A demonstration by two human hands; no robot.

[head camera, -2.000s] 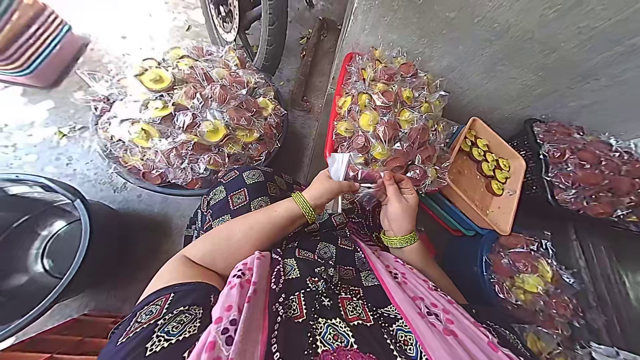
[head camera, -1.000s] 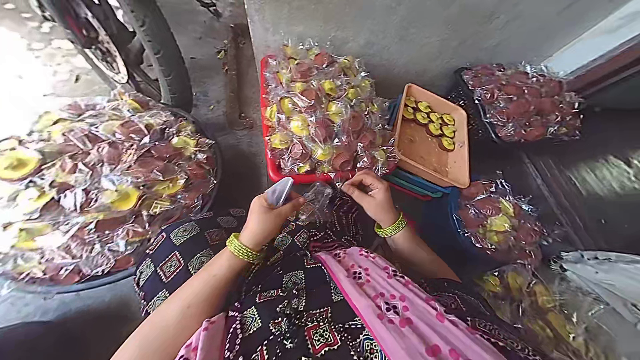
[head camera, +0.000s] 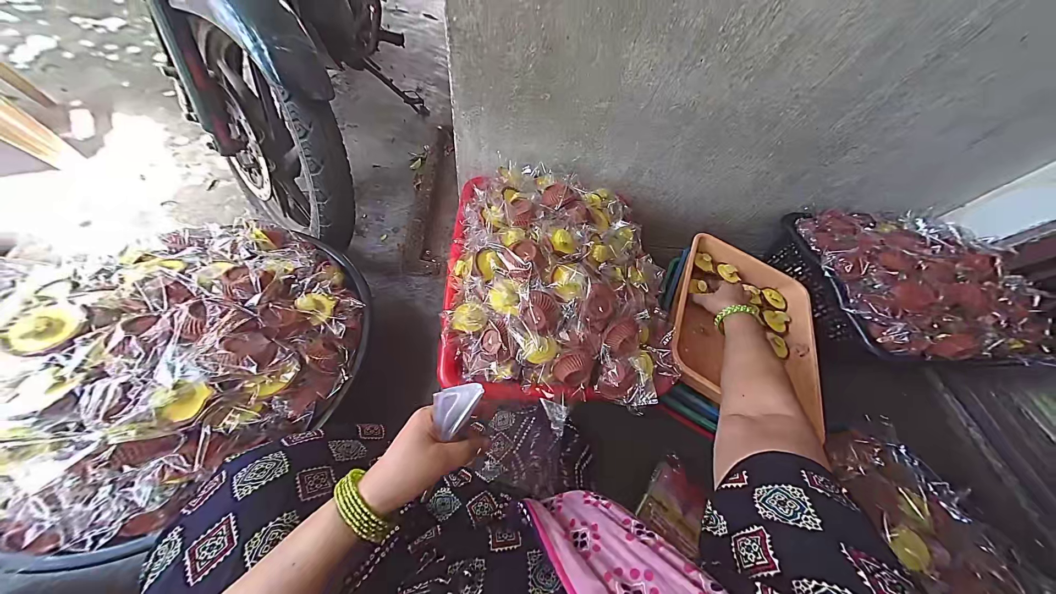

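Observation:
My left hand (head camera: 425, 458) is closed on a folded bundle of clear plastic bags (head camera: 455, 410) above my lap. My right hand (head camera: 719, 299) reaches into an orange plastic tray (head camera: 691, 367), its fingers among small yellow-topped pieces (head camera: 774, 299); whether it grips one is hidden. Left of that tray, a red plastic tray (head camera: 450, 371) is heaped with wrapped brown and yellow pieces (head camera: 540, 313). A clear plastic bag (head camera: 528, 454) lies over my lap, close to my left hand.
A large round tub (head camera: 359, 305) of wrapped pieces stands at left, near a motorcycle wheel (head camera: 318, 177). A black crate (head camera: 850, 326) at right holds more. Stacked trays (head camera: 681, 412) sit under the orange one. More wrapped pieces (head camera: 912, 528) lie lower right. A grey wall (head camera: 701, 107) rises behind.
My right hand has left the plastic near my left hand and moved right into the orange tray. My left hand still holds the bag bundle. The view has shifted.

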